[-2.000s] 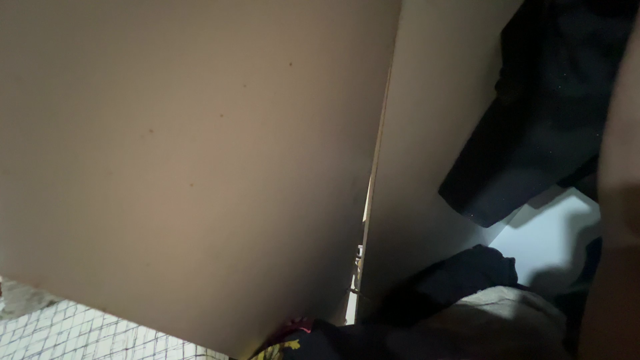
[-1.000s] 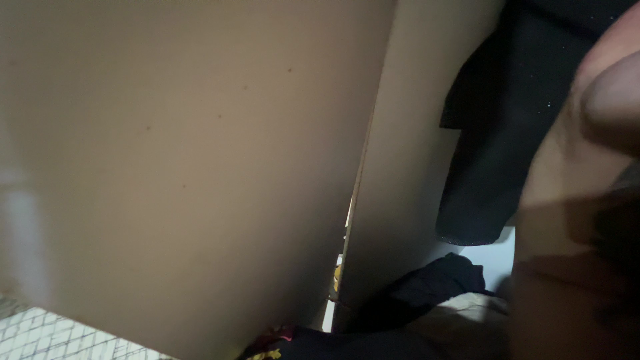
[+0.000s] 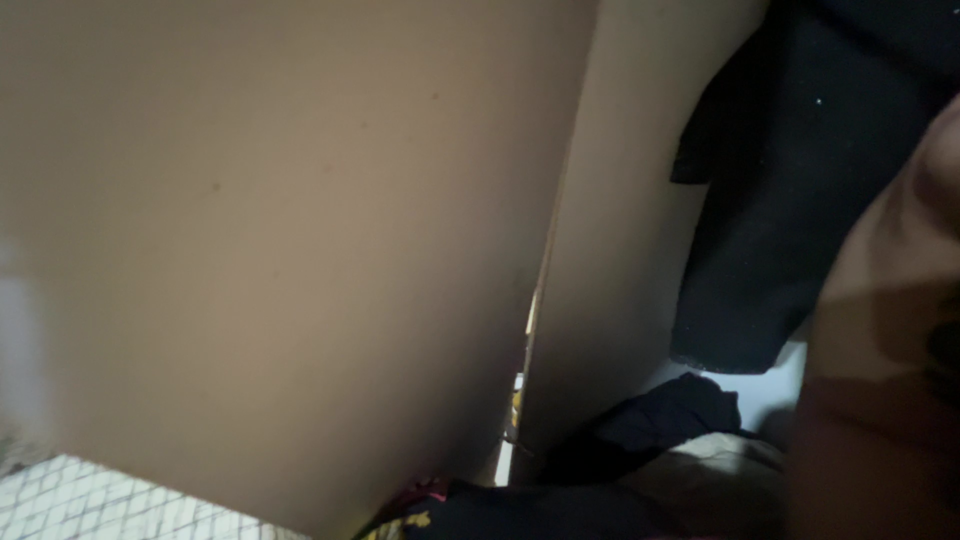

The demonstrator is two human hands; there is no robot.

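Neither of my hands can be made out. Bare skin [image 3: 862,337], probably part of an arm, fills the right edge, close to the camera and blurred. Beside it hangs a black garment [image 3: 780,195] with a straight lower hem. Below lie a dark cloth [image 3: 675,412] and a pale cloth [image 3: 720,457], partly covered by the skin in front. Another dark cloth with yellow and red patterning [image 3: 480,510] is at the bottom edge. What any hand touches is hidden.
A large beige panel [image 3: 300,225] takes up the left and middle. It meets a second beige panel [image 3: 630,187] along a narrow gap through which light shows. At the lower left is a pale surface with a grid pattern [image 3: 112,502].
The bare skin at the right covers more of the view than two seconds ago. The black garment hangs more upright than in the earliest frame.
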